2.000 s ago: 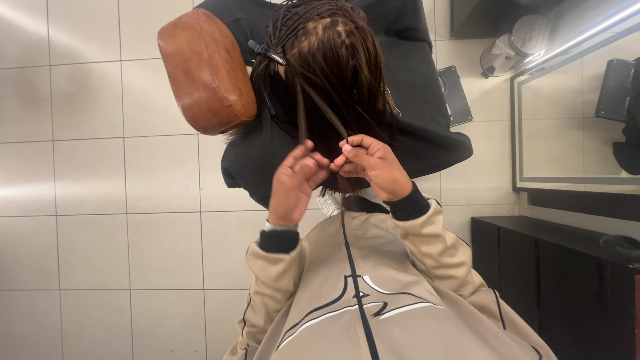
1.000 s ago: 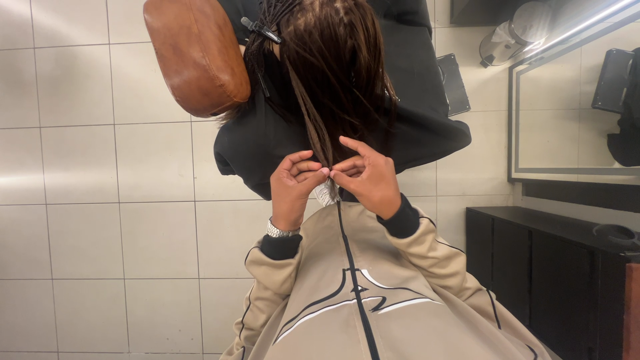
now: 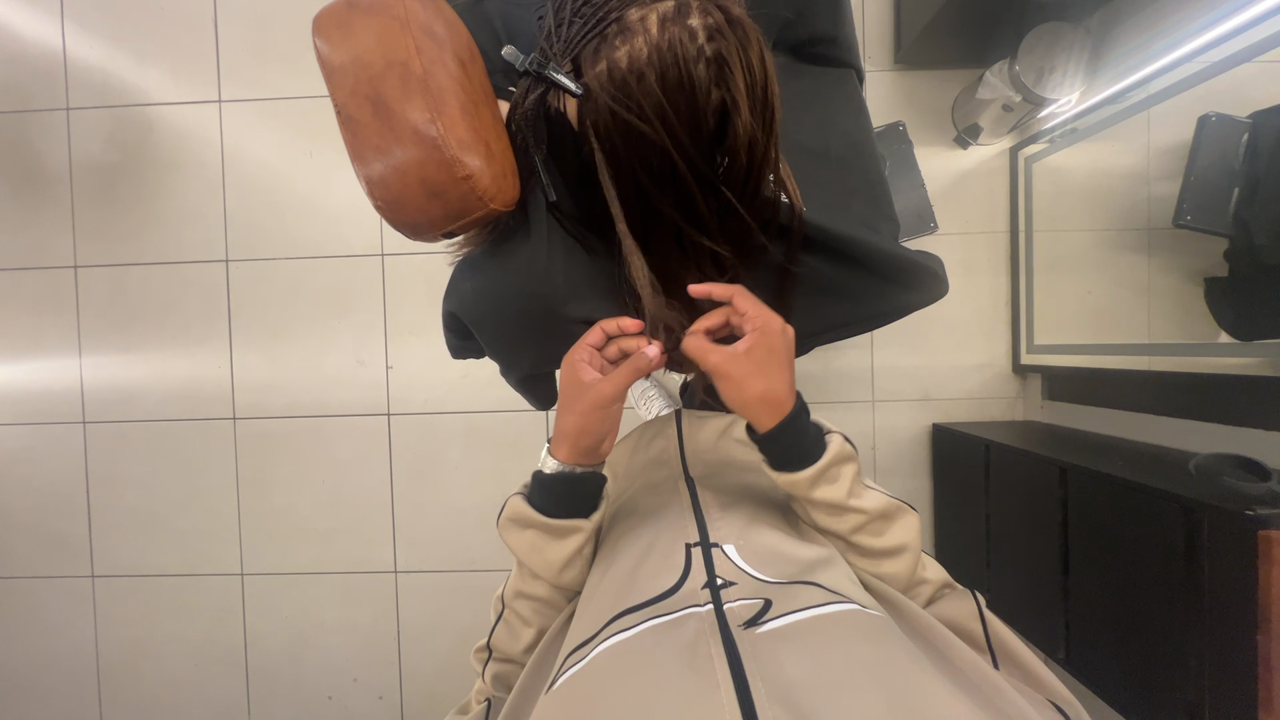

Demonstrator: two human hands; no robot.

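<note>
A seated person in a black cape (image 3: 540, 290) has thin braids (image 3: 570, 35) on the left of the head and loose brown hair (image 3: 690, 110) over the rest. A hair clip (image 3: 542, 70) sits between the two parts. One long strand of hair (image 3: 630, 250) runs down from the head to both hands. My left hand (image 3: 603, 380) pinches its lower end between thumb and fingers. My right hand (image 3: 742, 350) pinches hair just beside it, with its index finger raised. The strand spreads out near my fingertips.
A brown leather cushion (image 3: 420, 120) is left of the person's head. At the right are a black cabinet (image 3: 1060, 530), a framed mirror (image 3: 1090, 250) and a shiny metal object (image 3: 1010, 90). Pale floor tiles (image 3: 300, 340) extend at the left.
Two seconds ago my hands held hair strands spread apart; one second ago my fingertips met at the strand. Now they are slightly apart.
</note>
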